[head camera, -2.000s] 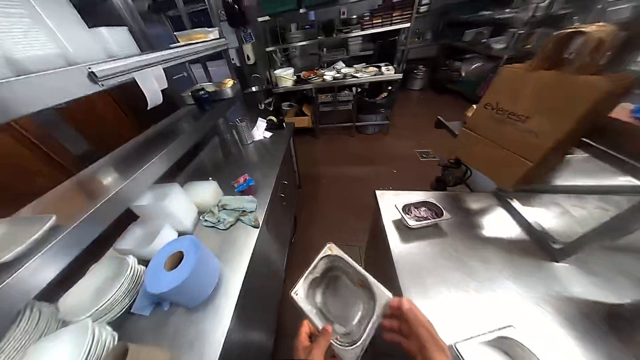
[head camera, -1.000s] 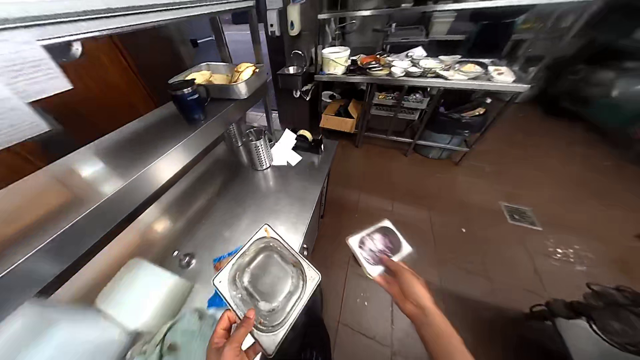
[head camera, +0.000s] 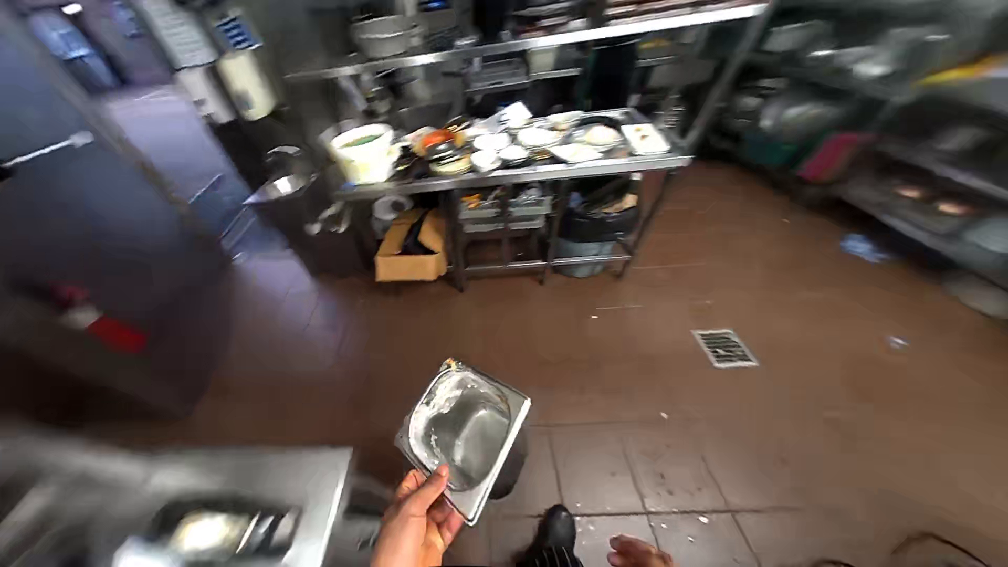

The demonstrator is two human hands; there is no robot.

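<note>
My left hand [head camera: 421, 520] grips the near corner of a stainless steel food pan [head camera: 472, 429], thumb over the rim. The pan is tilted, and whitish residue clings to its inner wall. Low at the bottom edge, to the right of the pan, shows only part of my right hand [head camera: 639, 551]; nothing is seen in it, but most of it is cut off by the frame.
A steel table [head camera: 520, 173] ahead bears dishes and a white bucket [head camera: 364, 153]. Below it stand a cardboard box [head camera: 411, 248] and a lined bin [head camera: 591, 236]. A floor drain [head camera: 725, 348] lies right. At lower left is a blurred steel counter [head camera: 319, 488].
The small pan with purple contents, held by my right hand one second ago, is out of sight. My right hand has dropped to the bottom edge. The view has swung toward the dish table.
</note>
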